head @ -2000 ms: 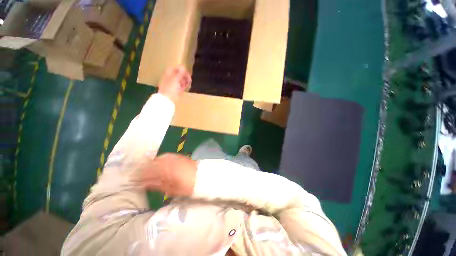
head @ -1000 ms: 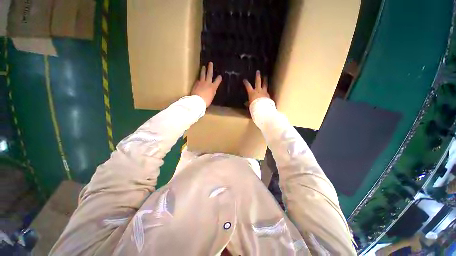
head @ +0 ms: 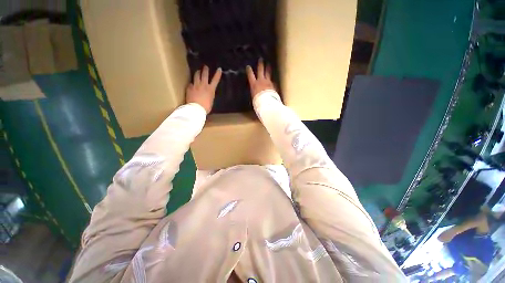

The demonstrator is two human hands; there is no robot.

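A large brown carton (head: 315, 61) stands open in front of me, its flaps folded out. Rows of black parts (head: 230, 41) lie inside it. My left hand (head: 203, 91) is bare, fingers spread, on the near left part of the rows. My right hand (head: 260, 81) is bare, fingers spread, on the near right part. Neither hand grips anything that I can see. Whether the fingertips press on the parts or only rest there, I cannot tell.
A flat dark grey sheet (head: 386, 130) lies on the green bench (head: 426, 50) to the right. Beyond it runs a green line with small black parts (head: 470, 110). Other cartons (head: 39, 47) stand at upper left on the green floor. A person's arm (head: 467, 226) shows at lower right.
From reaching at the carton's left edge and crossing my body, both hands went inside onto the black parts. Over the last second they stay there, while the view shifts.
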